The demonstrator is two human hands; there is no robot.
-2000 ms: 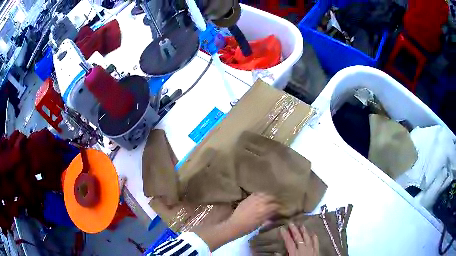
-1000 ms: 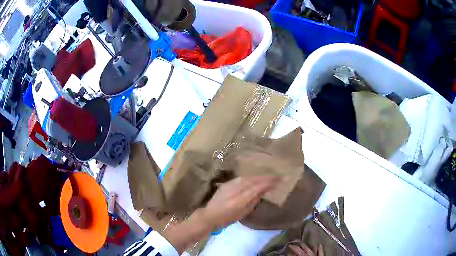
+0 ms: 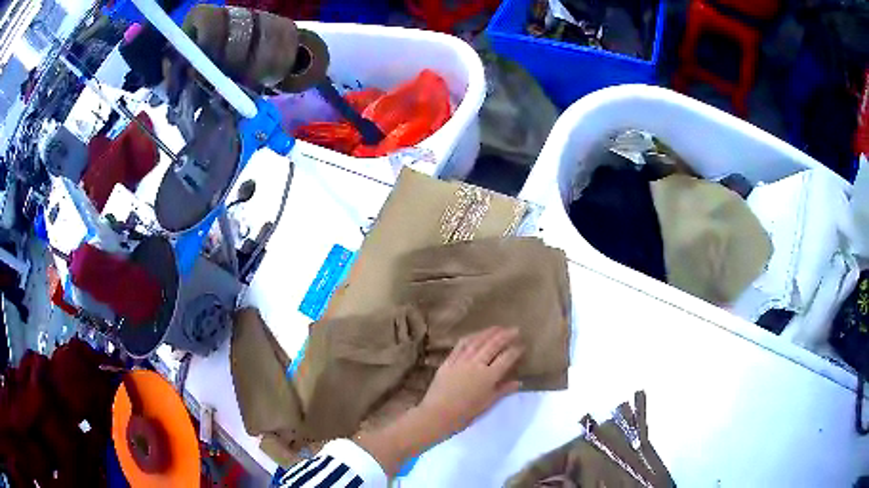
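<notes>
Khaki-brown garment pieces [image 3: 495, 286] lie in a soft, overlapping pile across the white machine table. My left hand [image 3: 474, 374], in a striped sleeve, lies flat on the pile, fingers spread a little; no grip on the cloth shows. Another brown piece with metal zips [image 3: 610, 453] lies at the bottom right, cut off by the picture's edge. My right hand cannot be made out there.
A white tub [image 3: 610, 105] with dark and khaki cloth stands right; another tub [image 3: 400, 48] holds red cloth. A cardboard-brown sheet with shiny tape [image 3: 400, 224] lies under the pile. Thread stands and an orange disc [image 3: 181, 434] are left.
The upper brown piece, lifted and folded a second ago, now lies flatter on the pile. My left hand rests on it. My right hand has slipped out below. The view has shifted.
</notes>
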